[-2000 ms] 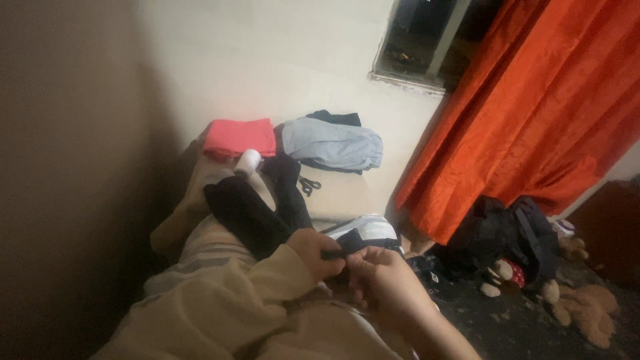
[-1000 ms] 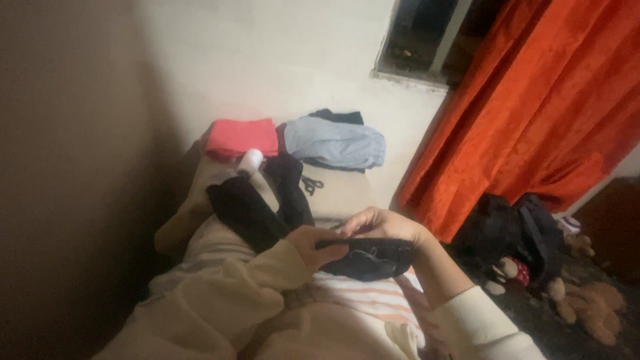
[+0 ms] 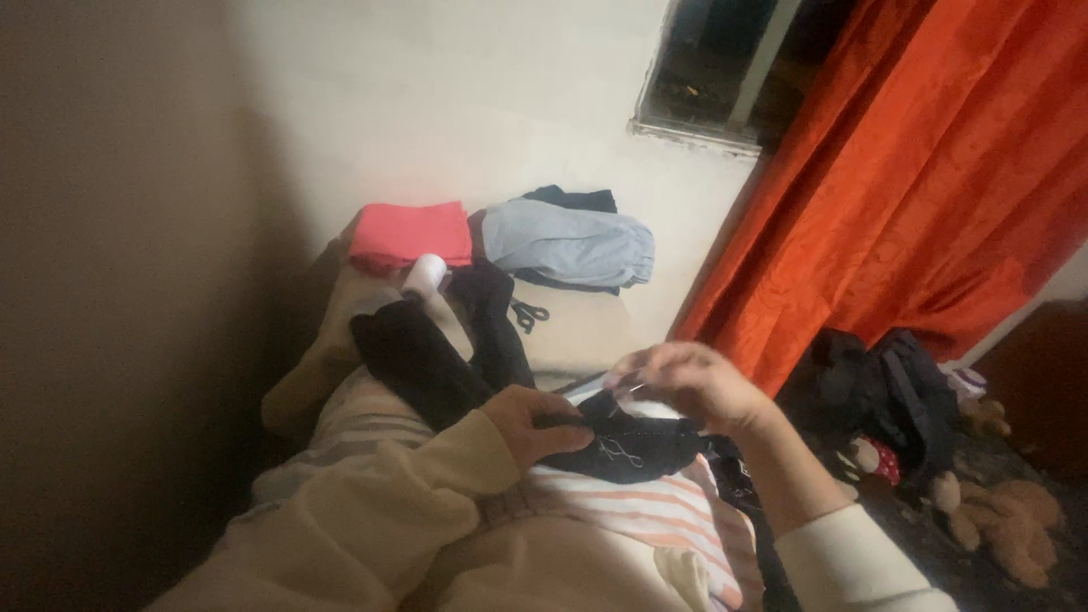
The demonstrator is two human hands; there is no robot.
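Note:
A black cloth garment (image 3: 629,450) lies over my lap, with white thread stitches and loose loops of thread on it. My left hand (image 3: 544,425) pinches its edge between thumb and fingers. Above the cloth, slightly to the right, is my right hand (image 3: 680,382), blurred, with its fingertips together around a thin bright thing, seemingly a needle or thread. Black fabric legs (image 3: 421,361) stretch from my left hand toward the wall. A white spool of thread (image 3: 425,274) rests beside them, and black-handled scissors (image 3: 529,314) lie to their right.
Folded red cloth (image 3: 412,231) and light blue trousers (image 3: 569,242) lie on a beige padded surface (image 3: 578,336) against the wall. An orange curtain (image 3: 850,187) hangs at right beside a window. On the floor at right are a dark bag or cloth (image 3: 892,399) and a brown plush toy (image 3: 1011,518).
My right hand was close to my left two seconds ago, then over the black cloth; now it is raised off it to the right. The stitched part of the cloth has come into view. My left hand keeps its hold.

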